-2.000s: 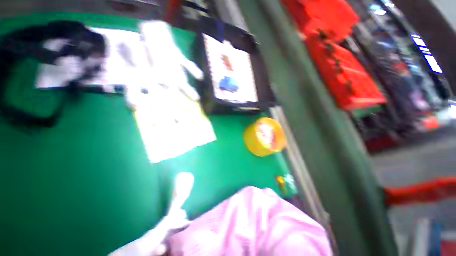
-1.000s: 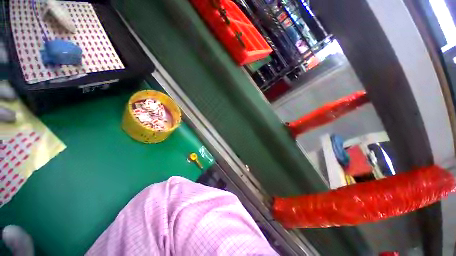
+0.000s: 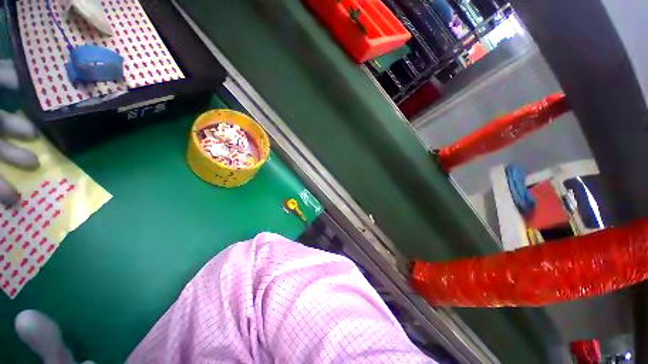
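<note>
A light grey gloved fingertip (image 3: 41, 333) shows at the lower left edge; the rest is cut off, and I cannot tell which hand it belongs to or whether it holds anything. A pink checked sleeve (image 3: 263, 306), bent at the elbow, fills the bottom centre; its hand is out of the picture. Loose grey glove fingers (image 3: 15, 153) lie at the left edge on a pale yellow label sheet (image 3: 85, 195) with rows of small red marks.
A black tray (image 3: 142, 110) holds a second label sheet (image 3: 153, 60), a blue item (image 3: 98, 64) and a whitish piece (image 3: 91, 14). A yellow tub (image 3: 226, 170) contains red-and-white scraps. A yellow key-like item (image 3: 293, 207) lies near the dark green conveyor (image 3: 341, 121). Red-wrapped posts (image 3: 526, 274) stand beyond.
The view has swung right and down since the first frame, then shifted slightly back left. The gloved fingertip remains at the lower left. The bench items have not visibly moved.
</note>
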